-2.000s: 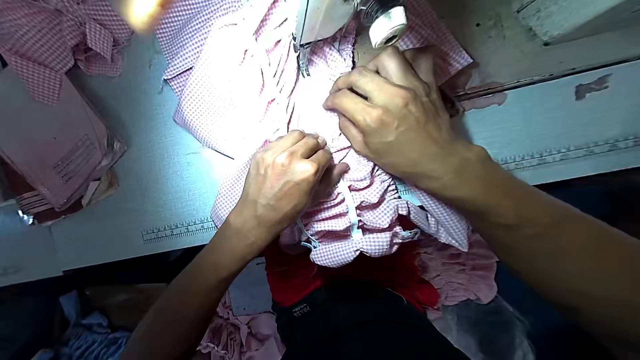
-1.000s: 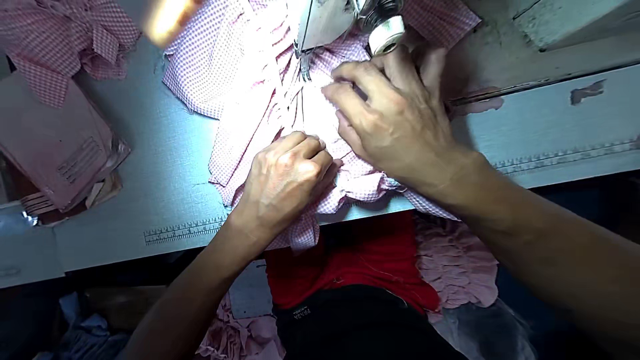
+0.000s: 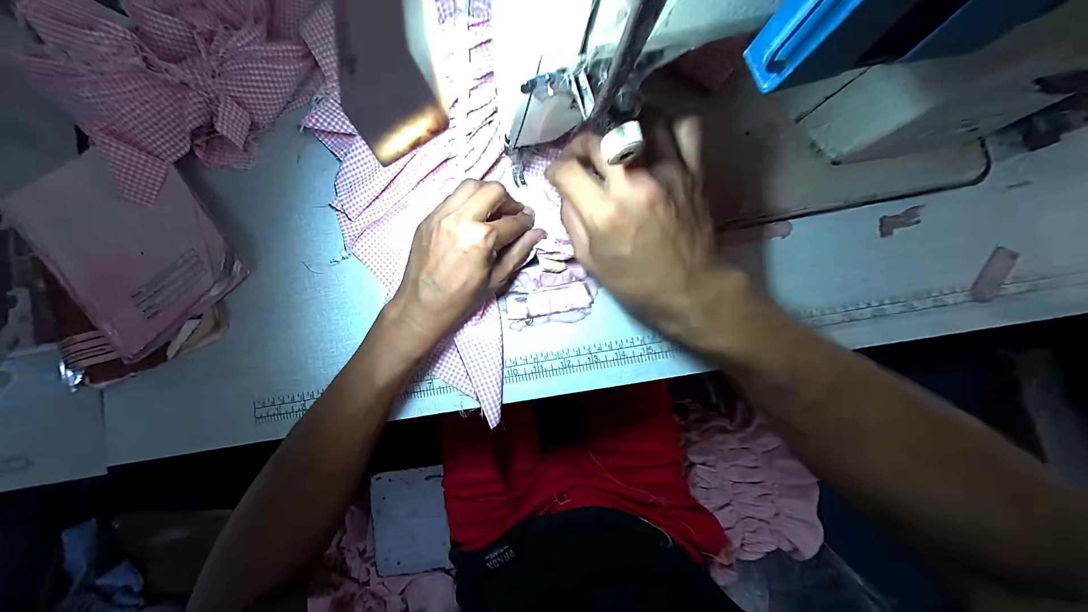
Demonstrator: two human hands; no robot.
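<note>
Pink-and-white gingham fabric, gathered in places, lies under the sewing machine's presser foot and trails off the table's front edge in a point. My left hand rests on the cloth just below and left of the foot, its thumb and fingertips close together on the gathers. To the right of the foot, my right hand is blurred, its fingers curled beside a white round knob; whether it grips cloth cannot be told. A short ruffled end shows between the hands.
Gathered gingham pieces lie at the upper left, above a worn pink booklet. A measuring tape strip runs along the table's front edge. A blue object stands at the upper right. More pink ruffled cloth hangs below the table.
The gathered fabric that lay below my hands has moved up past the foot, leaving a short ruffled end and a hanging point. The view has shifted, and a blue object shows at the upper right.
</note>
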